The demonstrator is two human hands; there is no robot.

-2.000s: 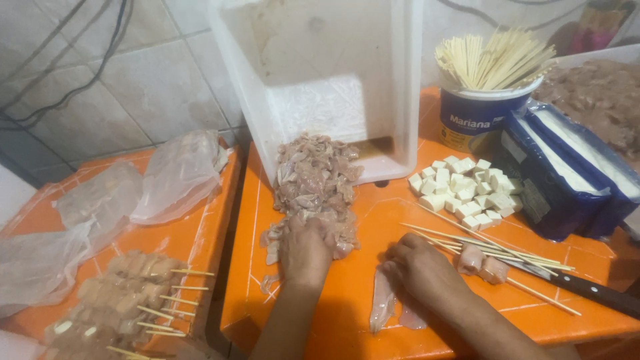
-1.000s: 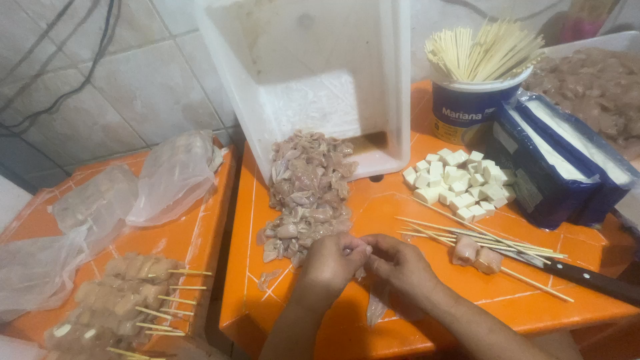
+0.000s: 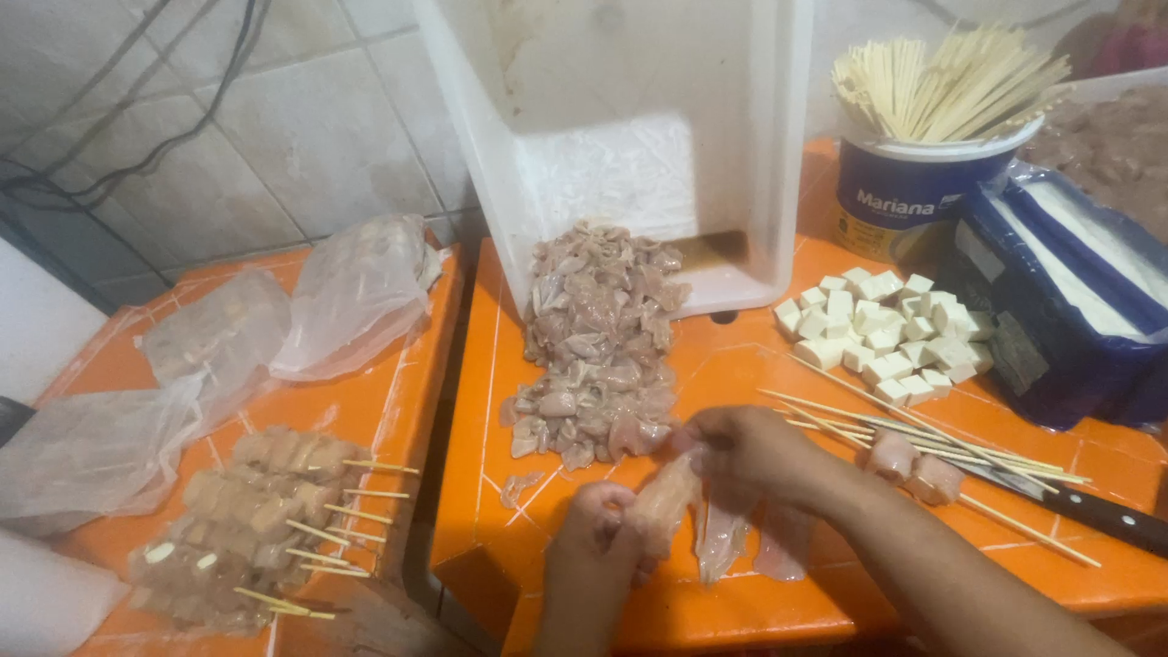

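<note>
Between my left hand (image 3: 598, 538) and my right hand (image 3: 744, 456) a thin slice of raw meat (image 3: 666, 502) is stretched, pinched by the fingers of both. Two more flat slices (image 3: 725, 538) lie on the orange table just right of it. Behind my hands a heap of raw meat pieces (image 3: 602, 338) spills from a tipped white plastic tub (image 3: 748, 182). White cheese cubes (image 3: 885, 328) are piled at the right. Near my right forearm lie loose wooden skewers (image 3: 912, 429), one bearing two pieces of meat (image 3: 912, 465), and a knife with a dark handle (image 3: 1113, 520).
A blue bucket (image 3: 903, 192) holds upright skewers beside blue-wrapped white blocks (image 3: 1049, 301). More raw meat (image 3: 1113, 146) is at the far right. On a second orange table (image 3: 319, 392), across a gap at left, are filled meat skewers (image 3: 246, 520) and plastic-wrapped packs (image 3: 356, 292).
My hands, together beside the heap a second ago, are now apart and nearer the table's front edge, with a meat slice spread between them.
</note>
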